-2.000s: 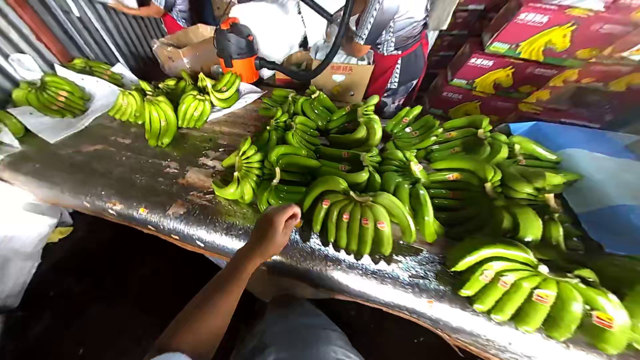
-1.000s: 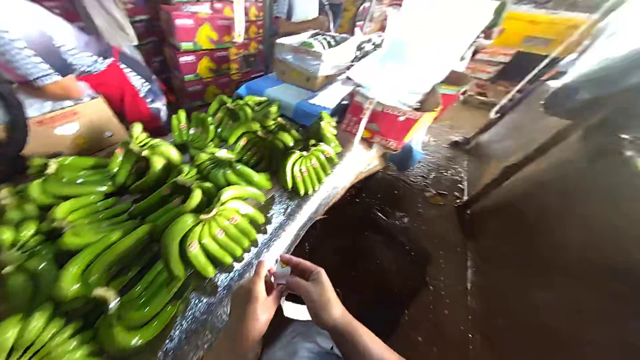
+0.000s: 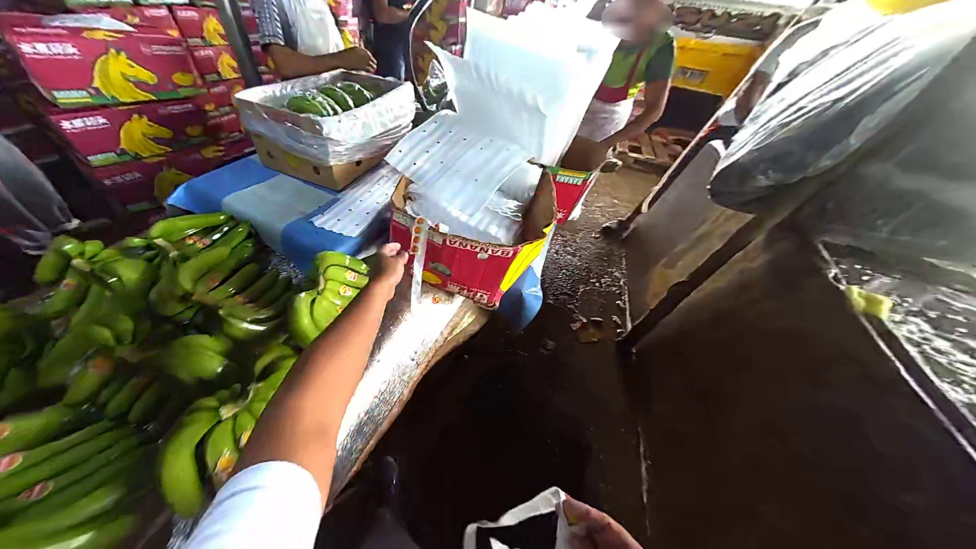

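My left hand [image 3: 390,268] is stretched forward, fingers bent, beside a strip of small stickers [image 3: 418,263] that hangs over the edge of a red banana carton [image 3: 469,267]. Whether the fingers grip the strip cannot be told. Low in the view, partly cut off, my right hand [image 3: 598,524] holds the rim of a white-edged bag [image 3: 518,518]. A bunch of green bananas [image 3: 324,297] lies just left of my left hand. More green bunches [image 3: 198,354], several bearing stickers, cover the table at left. White perforated sheets [image 3: 457,164] stick out of the carton.
A plastic-lined carton [image 3: 332,145] with green bananas stands behind on a blue and white cover [image 3: 252,191]. Red cartons [image 3: 114,65] are stacked at back left. A person [image 3: 637,76] stands behind the red carton, another [image 3: 305,38] farther left. Metal-edged panels [image 3: 686,259] stand at right.
The view has swung right. My hands, together around a small white thing one second ago, are now apart: the left reaches forward to the red carton, the right is low at the bag.
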